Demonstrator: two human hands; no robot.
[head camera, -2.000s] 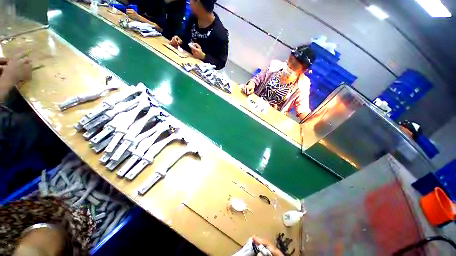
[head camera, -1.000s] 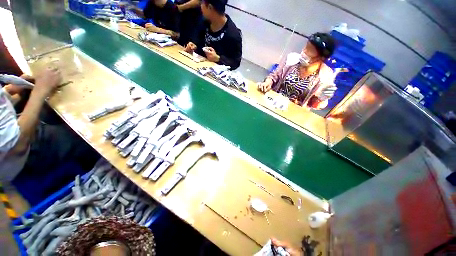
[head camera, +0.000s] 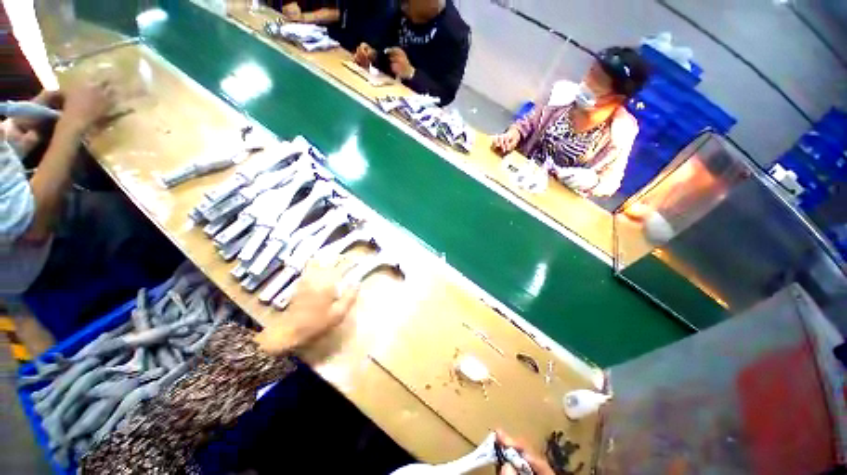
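Note:
A row of pale grey moulded limbs (head camera: 279, 223) lies on the tan bench, dark-tipped ends toward the green belt. My left hand (head camera: 311, 311) is over the squared end of the nearest limb (head camera: 379, 271); whether its fingers are closed on it cannot be told. My right hand (head camera: 529, 460), cut off by the bottom edge, holds a grey limb (head camera: 455, 464) by its dark-tipped end. Small dark parts (head camera: 561, 451) lie beside it. A white squeeze bottle (head camera: 583, 403) and a round white piece (head camera: 472, 368) are on the bench.
A blue crate (head camera: 42, 422) heaped with grey limbs is below the bench at left. A grey metal box (head camera: 715, 390) stands at right. Another worker's arm (head camera: 60, 176) is at left. Workers sit beyond the green belt (head camera: 418, 241).
My left hand has come into view over the nearest limb in the row. More of the limb in my right hand shows. The view has shifted slightly.

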